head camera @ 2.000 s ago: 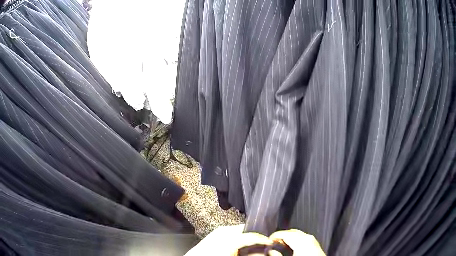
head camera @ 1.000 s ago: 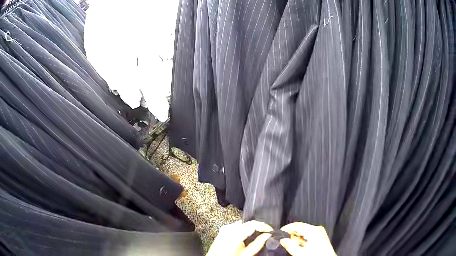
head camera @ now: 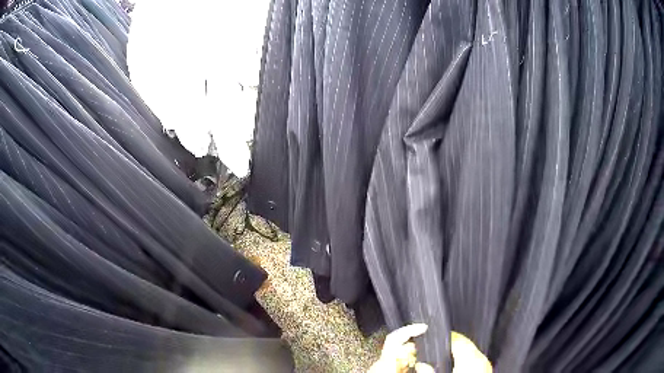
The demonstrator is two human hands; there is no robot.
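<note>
A dark pinstripe sleeve (head camera: 426, 255) hangs in front of wider striped body panels, with a sharp bent fold in its upper part. Its lower end runs down between my hands and out at the bottom edge. My left hand (head camera: 400, 352) is at the sleeve's left side, overexposed and cut off, with a finger lying across the cloth and others curled at it. My right hand (head camera: 470, 354) is at the sleeve's right side, partly hidden by the cloth and cut off below. Its fingertips do not show.
Dark striped garments (head camera: 582, 182) hang closely packed on the right, with another row (head camera: 109, 197) slanting along the left. An overexposed white mass (head camera: 196, 65) hangs between the rows. Speckled floor (head camera: 291, 302) shows below. A short white thread mark (head camera: 488, 38) is on the cloth at upper right.
The hands have moved apart and slightly right, from together over the sleeve end to either side of the sleeve. The sleeve's lower part has shifted right and hangs straighter.
</note>
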